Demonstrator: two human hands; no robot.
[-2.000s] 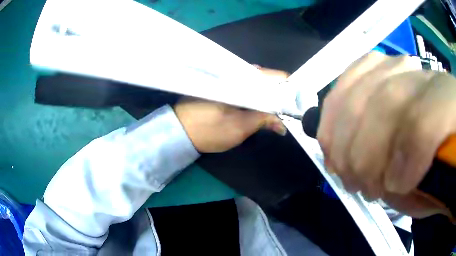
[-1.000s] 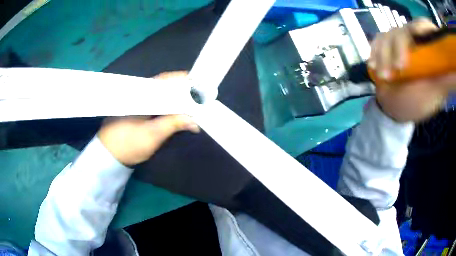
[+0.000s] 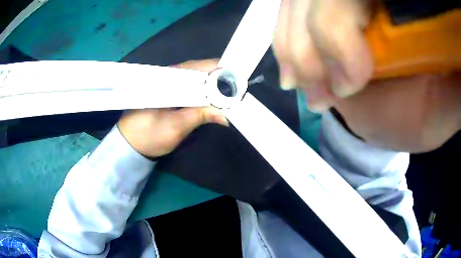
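A white three-armed part (image 3: 167,88) lies over a black pad (image 3: 202,161), its round open hub near the middle of the view. My left hand (image 3: 162,128) grips the left arm close to the hub, with the thumb along the near edge and fingers showing at the far edge. My right hand (image 3: 328,55), blurred, is to the right of the hub and holds an orange electric screwdriver (image 3: 419,45). A small silvery thing sticks out at the hub's right side; the screwdriver's nose is hidden or too blurred to tell.
The green bench (image 3: 45,176) shows around the black pad. A blue container with clear plastic (image 3: 17,243) is at the lower left corner. Small blue items show at the lower right edge. A pale curved edge runs across the upper left corner.
My right hand and the screwdriver have moved left from the silver-white boxy item to beside the hub. The white part appears slightly further right, still in my left hand.
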